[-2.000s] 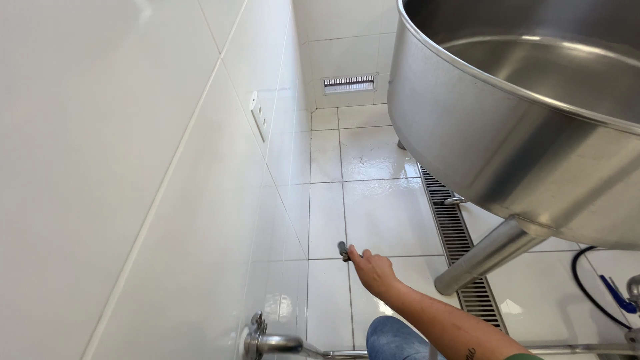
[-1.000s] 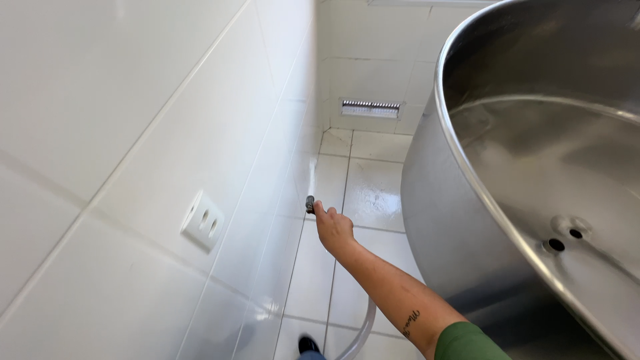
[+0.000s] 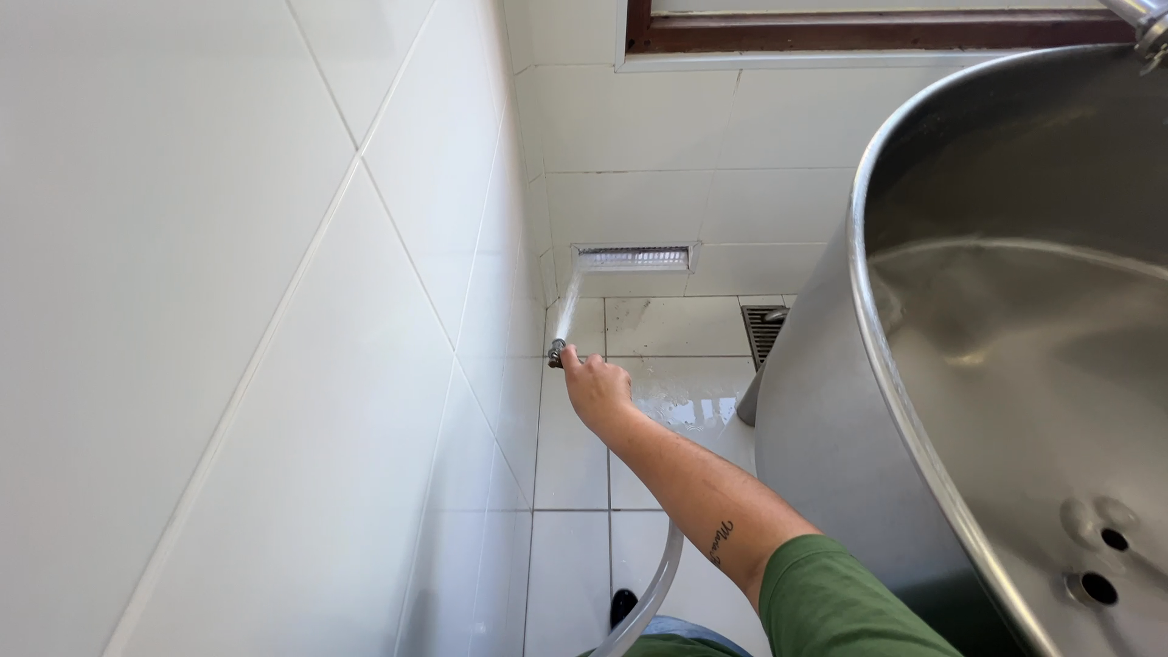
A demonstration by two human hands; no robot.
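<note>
My right hand [image 3: 598, 385] grips a metal hose nozzle [image 3: 557, 352], held out low beside the left wall. A white jet of water [image 3: 568, 306] leaves the nozzle toward the left end of a white vent grille [image 3: 636, 257], low in the far wall. From below my forearm a translucent hose [image 3: 664, 570] curves down to the bottom edge; where it meets the nozzle is hidden. Wet patches shine on the white floor tiles [image 3: 689, 401] beyond my hand. My left hand is out of the frame.
A large stainless steel vat [image 3: 812, 365] with holes in its bottom fills the right side. A floor drain grate [image 3: 759, 333] shows behind it, near a vat leg [image 3: 750, 401]. The tiled wall [image 3: 301, 365] runs close on the left. A black shoe [image 3: 623, 604] stands on the floor below.
The view has shifted to show more of the far wall. The water jet now reaches the vent grille; one second ago it showed beside the left wall, short of the grille.
</note>
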